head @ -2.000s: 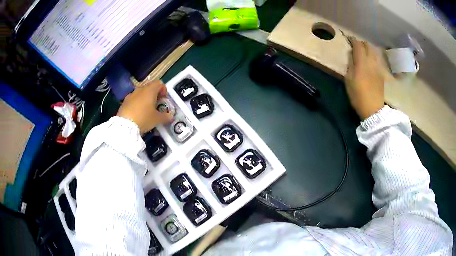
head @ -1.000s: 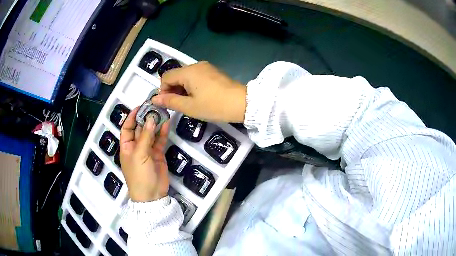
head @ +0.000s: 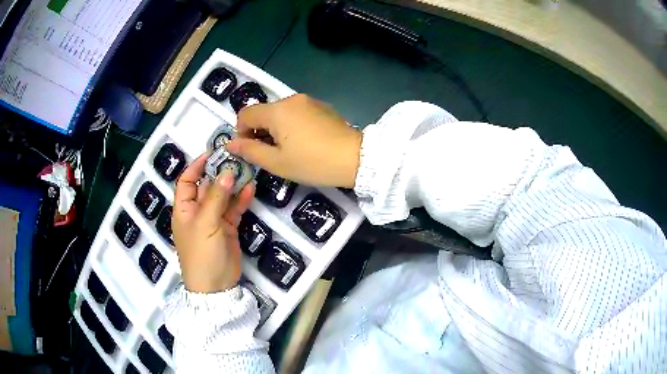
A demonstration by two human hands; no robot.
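Observation:
A white parts tray [head: 191, 119] lies tilted in front of me with black rounded-square units [head: 281, 264] in its pockets. My left hand [head: 212, 230] holds a grey unit [head: 232, 172] with a round ring, thumb on its face, above the tray. My right hand [head: 296, 140] is at the upper end of the grey unit, fingertips pinched together. Whether the right fingers grip the unit or some small thing is hidden. A second grey ring part shows just above the held unit, by the right fingertips. Another grey unit [head: 261, 301] is partly covered by my left sleeve.
A long black scanner-like object [head: 366, 28] lies on the dark green mat beyond the tray, with a cable to the right. A monitor [head: 62, 55] stands at upper left. A red-and-white item [head: 62, 191] and thin cables are at the left. A beige board edge [head: 556, 55] runs along the upper right.
The right hand came from the beige board to the tray, and the left hand now holds a grey unit. Over the last second the held unit tilted slightly and the hands barely moved.

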